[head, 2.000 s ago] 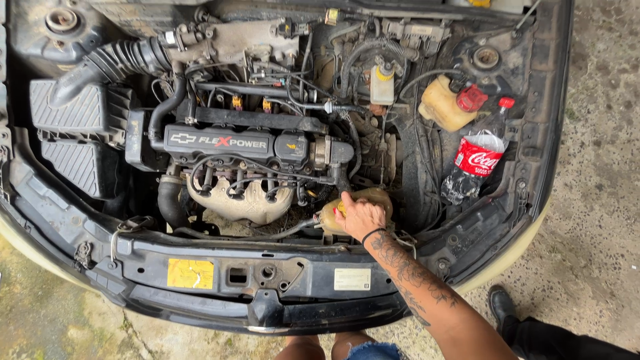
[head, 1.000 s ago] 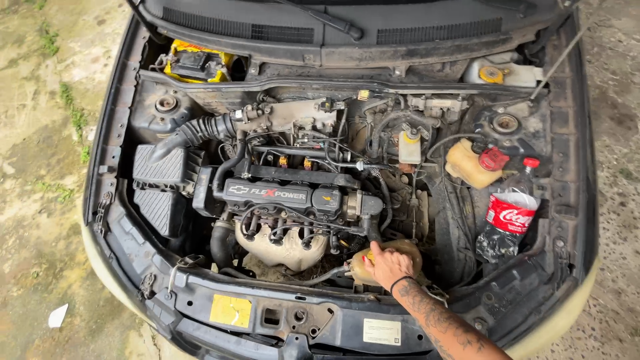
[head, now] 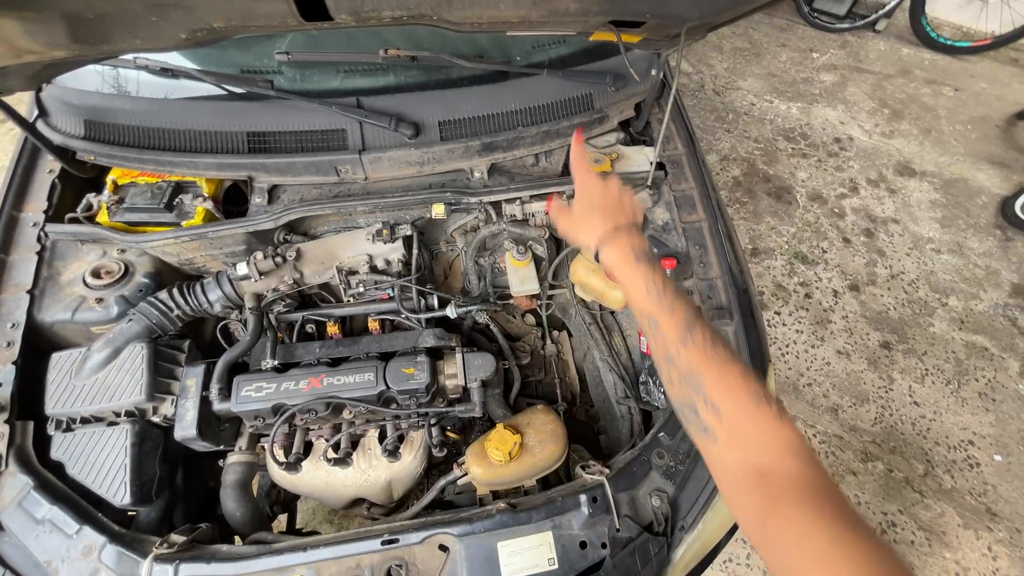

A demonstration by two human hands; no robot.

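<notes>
My right hand (head: 596, 204) reaches over the engine bay with its index finger extended beside the yellow cap (head: 600, 162) of a whitish reservoir (head: 636, 158) near the windshield cowl. It holds nothing. My forearm partly covers a yellowed plastic reservoir (head: 596, 282) and a cola bottle (head: 650, 380), whose red cap (head: 669, 263) shows. Low in the bay sits the coolant expansion tank (head: 544, 440) with its yellow cap (head: 503, 443) on. A small brake fluid reservoir (head: 522, 274) stands near the middle. My left hand is out of view.
The engine cover (head: 320, 388) and air filter box (head: 112, 380) lie to the left, with a battery (head: 156, 202) behind them. The raised hood (head: 240, 16) hangs overhead, held by a thin prop rod (head: 668, 112). Bicycle wheels (head: 968, 24) stand at the upper right.
My right hand has left the coolant expansion tank's yellow cap and moved up to the whitish reservoir by the cowl. The view has shifted toward the windshield.
</notes>
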